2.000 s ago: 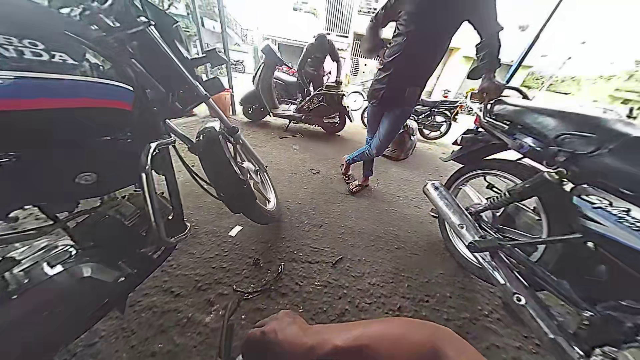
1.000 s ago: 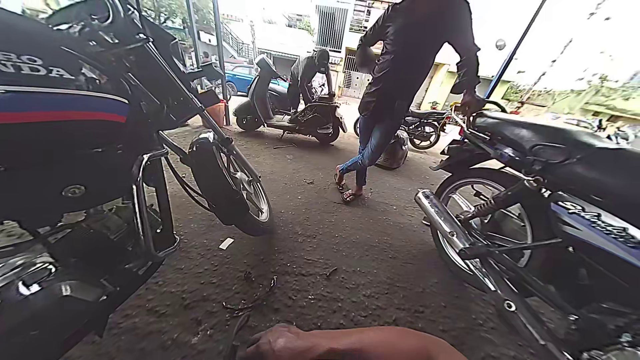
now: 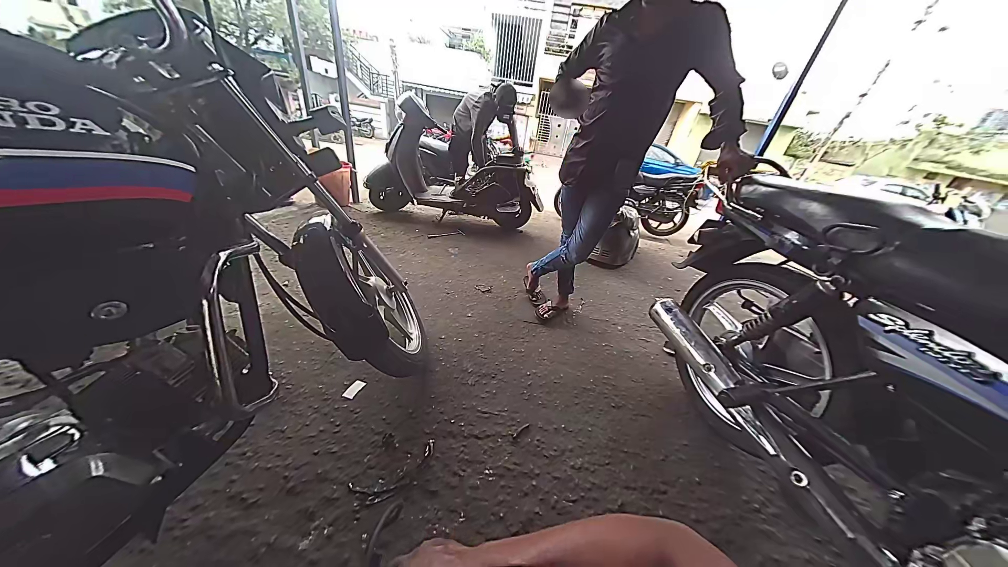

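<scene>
My right hand (image 3: 433, 553) shows only in part at the bottom edge, with its bare forearm reaching in from the right. Its fingers are cut off, so whether it grips anything cannot be told. Just left of it is a dark, curved, cable-like piece (image 3: 383, 529). Thin dark strips (image 3: 386, 490) lie on the ground beyond. My left hand is out of view. On the left stands a motorcycle with a black front wheel (image 3: 358, 303); on the right, another with a chrome exhaust silencer (image 3: 697, 346).
A person in a dark shirt (image 3: 642, 94) stands cross-legged, one hand on the right motorcycle's rear grab rail (image 3: 768, 163). Farther back, another person (image 3: 478, 126) bends over a scooter (image 3: 453, 189). An orange bucket (image 3: 337, 185) stands by a post. A small white scrap (image 3: 353, 389) lies on the ground.
My right hand and forearm have sunk lower in the view, so less of the hand shows. The standing person's hand stays at the right motorcycle's rear.
</scene>
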